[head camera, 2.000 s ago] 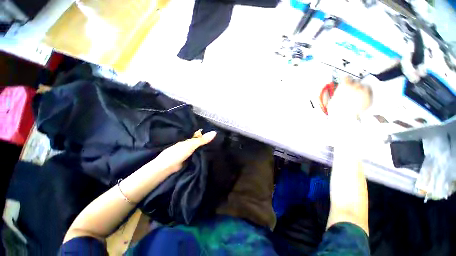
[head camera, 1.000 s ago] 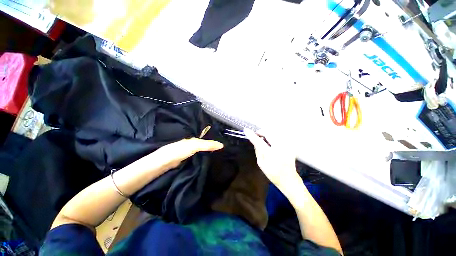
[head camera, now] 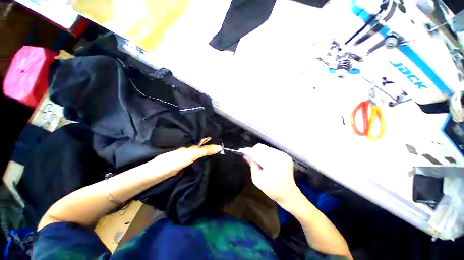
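The black garment (head camera: 132, 109) lies in a bulky heap over the table's front edge and my lap, with a thin pale line across it. My left hand (head camera: 196, 152) holds the garment's cloth, thumb towards the right. My right hand (head camera: 267, 167) grips a thin silver tool, probably tweezers or snips (head camera: 233, 150), whose tip meets my left thumb and fingertips. The fingers hide most of the tool. A small yellowish piece (head camera: 205, 141) shows just above my left fingers.
The white sewing machine (head camera: 407, 66) with "JACK" lettering stands at upper right. Scissors with red and orange-yellow handles (head camera: 367, 121) lie beside it. A black cut panel (head camera: 239, 25) and a yellow-brown sheet (head camera: 137, 18) are on the table. A pink stool or container (head camera: 29, 76) is at left.
My right hand has gone from beside the scissors on the table to the garment, now with the silver tool. Its tip has come to my left fingertips. The scissors stay on the table.
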